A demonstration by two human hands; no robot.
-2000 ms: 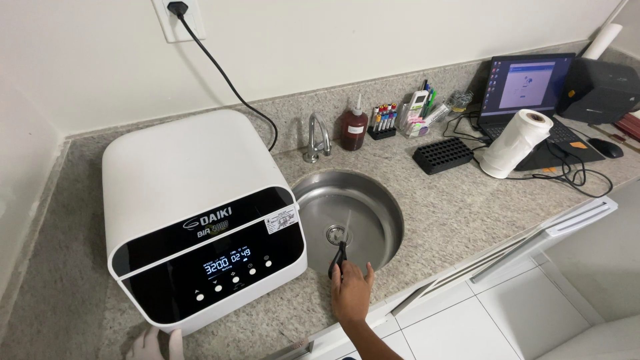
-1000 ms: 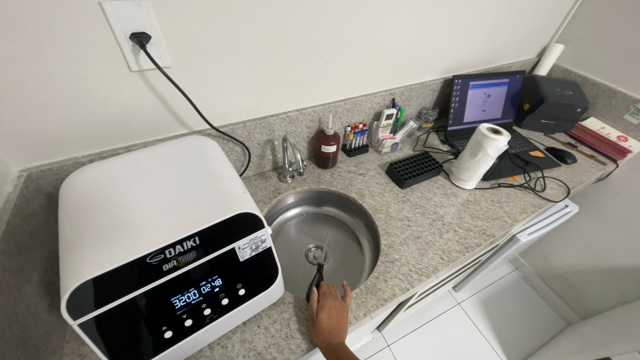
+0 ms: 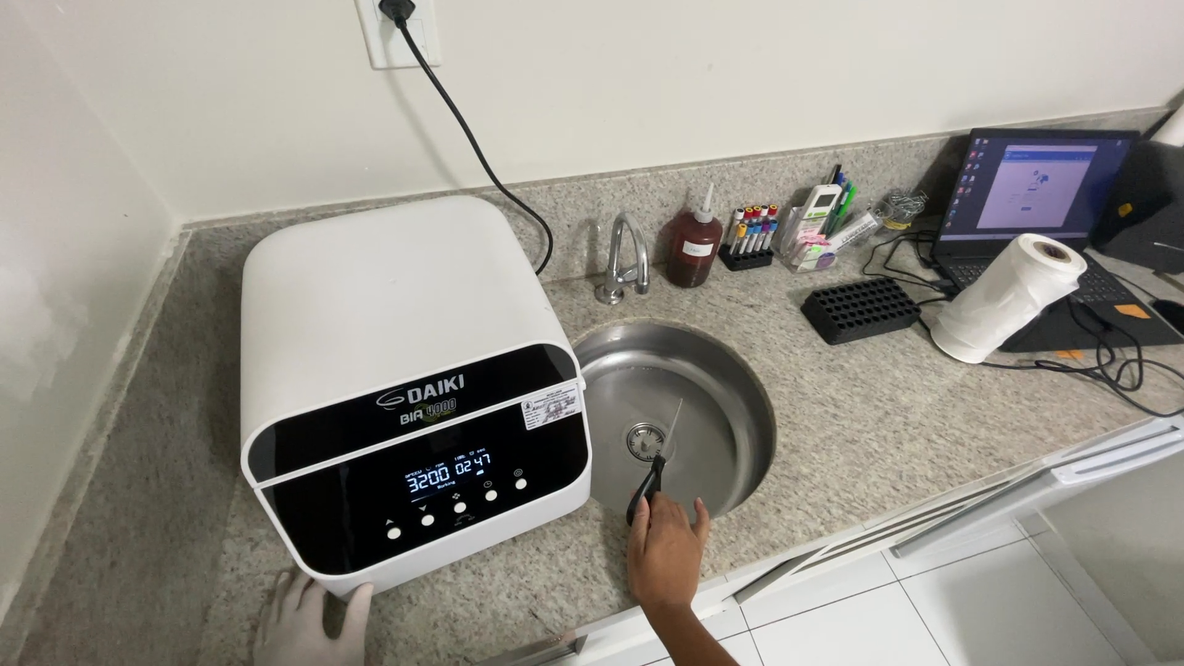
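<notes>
A white Daiki centrifuge [image 3: 398, 277] with a black front panel and lit display stands on the stone counter. At its lower left front corner is my left hand [image 3: 310, 624], in a pale glove, fingers spread; its thumb is at the lower edge of the casing. My right hand [image 3: 668, 550], ungloved, is closed on a black-handled tool [image 3: 649, 481] with a thin pale shaft or blade, its exact kind unclear. The tool reaches over the round steel sink [image 3: 731, 435], near the drain [image 3: 645, 442].
Behind the sink stand a chrome faucet [image 3: 622, 264], a brown squeeze bottle [image 3: 694, 250] and a rack of capped tubes [image 3: 747, 245]. Farther right are a black tube rack [image 3: 860, 310], a white plastic roll [image 3: 1004, 301], a laptop [image 3: 1027, 199] and loose cables. A black power cord [image 3: 462, 120] runs behind the centrifuge.
The centrifuge's display has counted down from 02:49 to 02:47. The gloved left hand, out of view one second ago, shows again at the casing's corner. The right hand still holds the tool over the sink.
</notes>
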